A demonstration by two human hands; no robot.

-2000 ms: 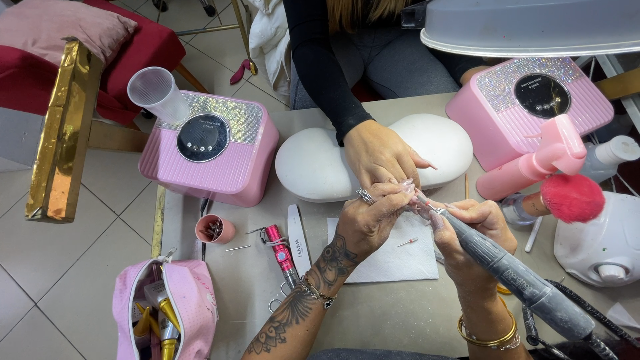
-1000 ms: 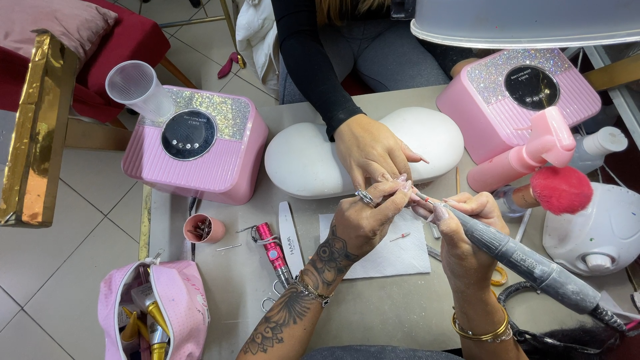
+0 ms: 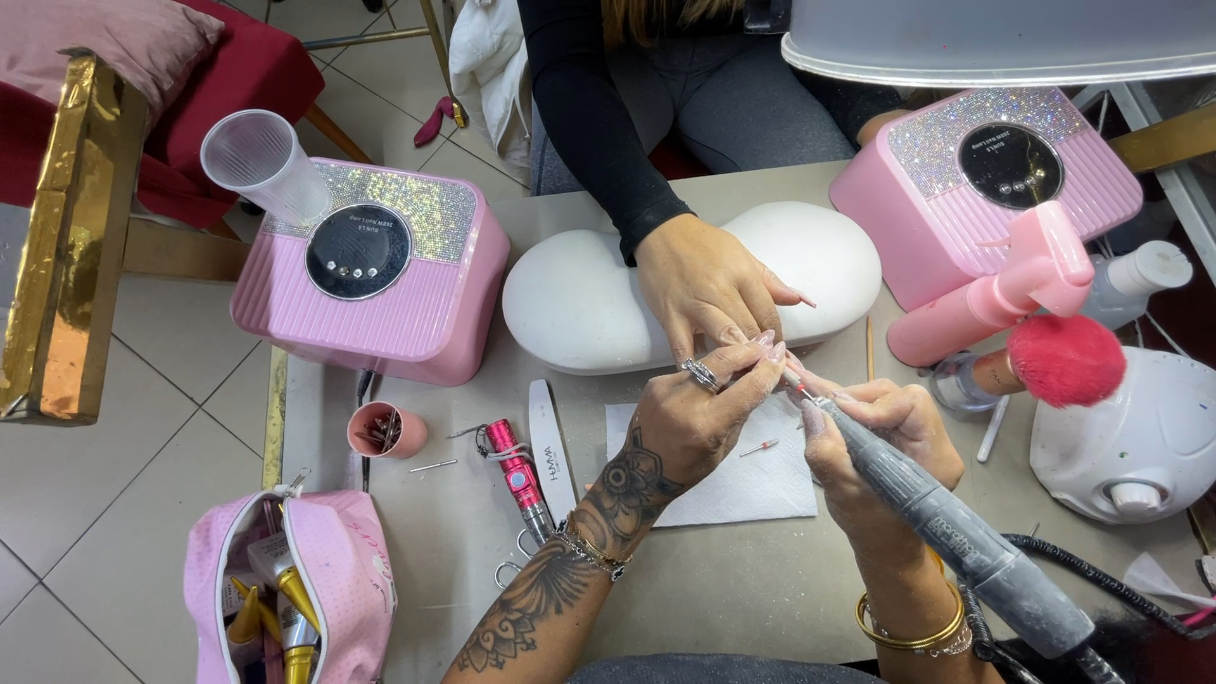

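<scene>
My left hand [image 3: 708,404], with a ring and a tattooed forearm, holds a fingertip of the other person's hand [image 3: 708,280]. That hand lies over a white padded hand rest [image 3: 589,304]. In my right hand [image 3: 879,427] is a grey electric nail drill handpiece [image 3: 950,522], its bit close to the held nail. A white paper towel [image 3: 684,494] lies beneath my hands, with a loose drill bit [image 3: 758,447] on it. A nail file [image 3: 551,446] and a pink metallic flashlight [image 3: 518,470] lie left of the towel.
Pink nail lamps stand left [image 3: 418,323] and right [image 3: 912,209]; a clear plastic cup [image 3: 261,161] rests on the left one. Nearby are a cup of bits [image 3: 399,432], a pink pouch [image 3: 347,570], a pink spray bottle [image 3: 959,318], a red brush [image 3: 1069,361] and a white drill unit [image 3: 1121,446].
The view has shifted slightly. Both my hands stay at the other person's fingers, with the handpiece held throughout.
</scene>
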